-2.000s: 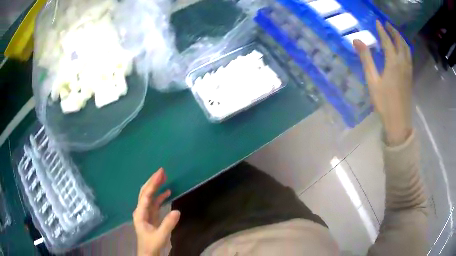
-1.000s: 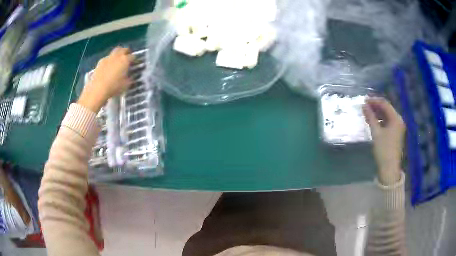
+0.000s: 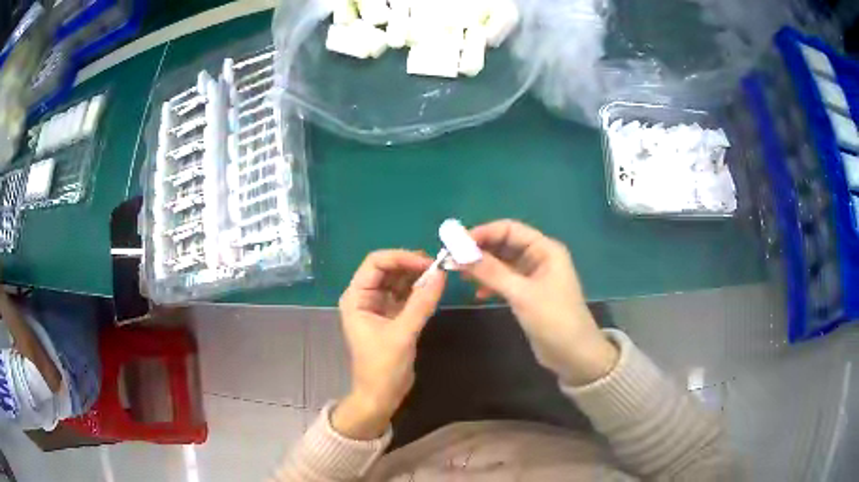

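Note:
My left hand [image 3: 384,325] pinches a thin white stem [image 3: 433,267] between thumb and fingertips, over the bench's front edge. My right hand [image 3: 535,287] pinches a small white fitting [image 3: 459,242] with a rounded end. The stem's upper end meets the fitting; whether they are joined cannot be told. A clear blister tray [image 3: 226,184] with ladder-like rows of thin white parts lies on the left. A clear parts box [image 3: 671,165] heaped with small white pieces stands on the right.
A large clear bag [image 3: 414,111] of cream housings lies open at the back centre, with crumpled plastic [image 3: 570,56] beside it. Blue trays [image 3: 808,179] stand far right. A black slab [image 3: 127,254] lies by the blister tray. A red stool [image 3: 155,386] and a neighbouring person [image 3: 47,362] are lower left.
My left hand has left the blister tray and my right hand has left the parts box. Both are now together at front centre with white parts between them.

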